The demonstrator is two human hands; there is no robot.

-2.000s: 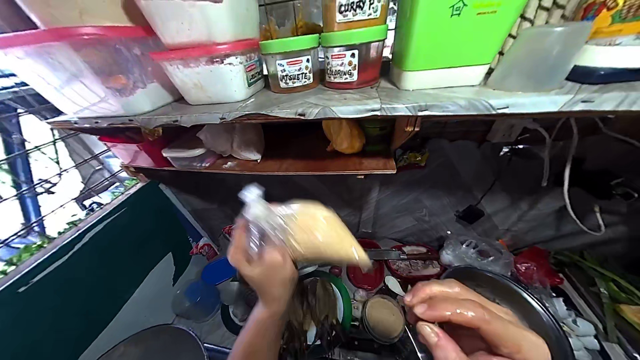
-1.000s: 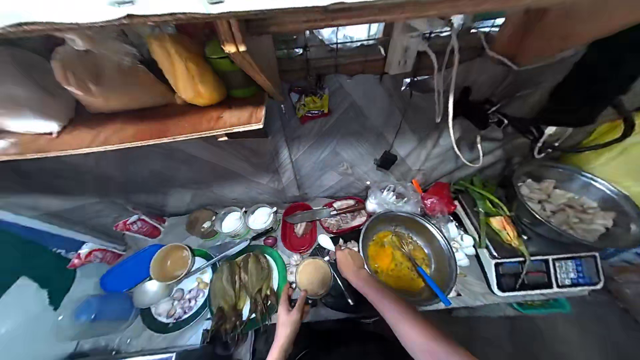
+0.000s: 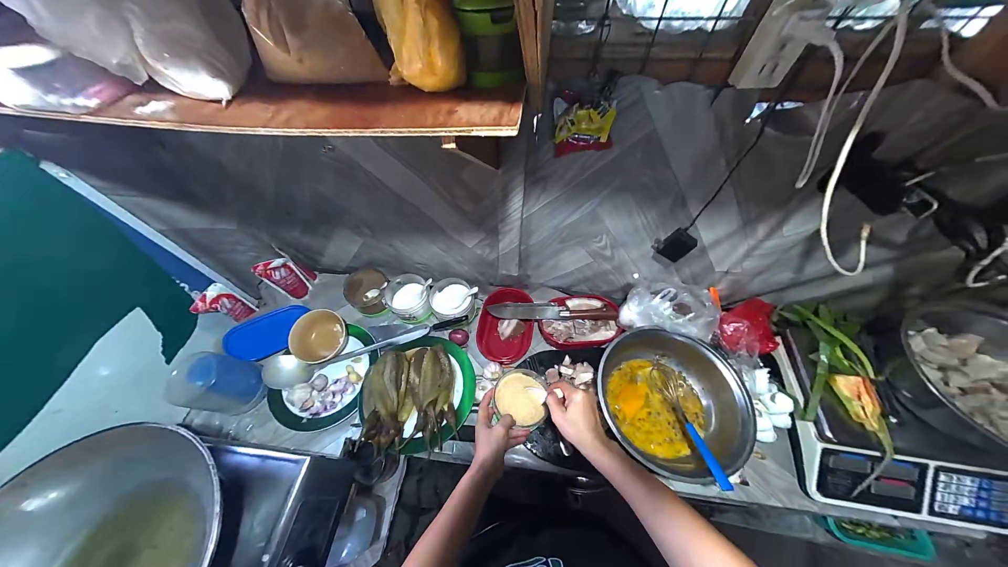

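My left hand (image 3: 496, 435) holds a small round container of pale tan powder (image 3: 520, 399) from its left side. My right hand (image 3: 573, 409) is at the container's right rim with its fingers on a white spoon (image 3: 539, 395). Right of it stands a metal bowl (image 3: 740, 409) of beaten egg (image 3: 654, 405), with a blue-handled whisk (image 3: 701, 449) leaning in it. To the left, several green roasted eggplants (image 3: 409, 390) lie on a green-rimmed plate (image 3: 466, 378). Behind the right hand, chopped meat (image 3: 571, 370) lies on a dark board.
A knife (image 3: 543, 312) rests across two red trays (image 3: 504, 346). Farther left are a plate of garlic and shallots (image 3: 319, 394), a ladle (image 3: 287, 372) and a large wok (image 3: 118, 504). At right stand a digital scale (image 3: 866, 472) and a pan of meat pieces (image 3: 961, 362). A wooden shelf (image 3: 315, 110) overhangs.
The bag of pale powder that was in my left hand two seconds ago is no longer there; that hand now holds the container. My right hand has come to the container's rim. The view has shifted.
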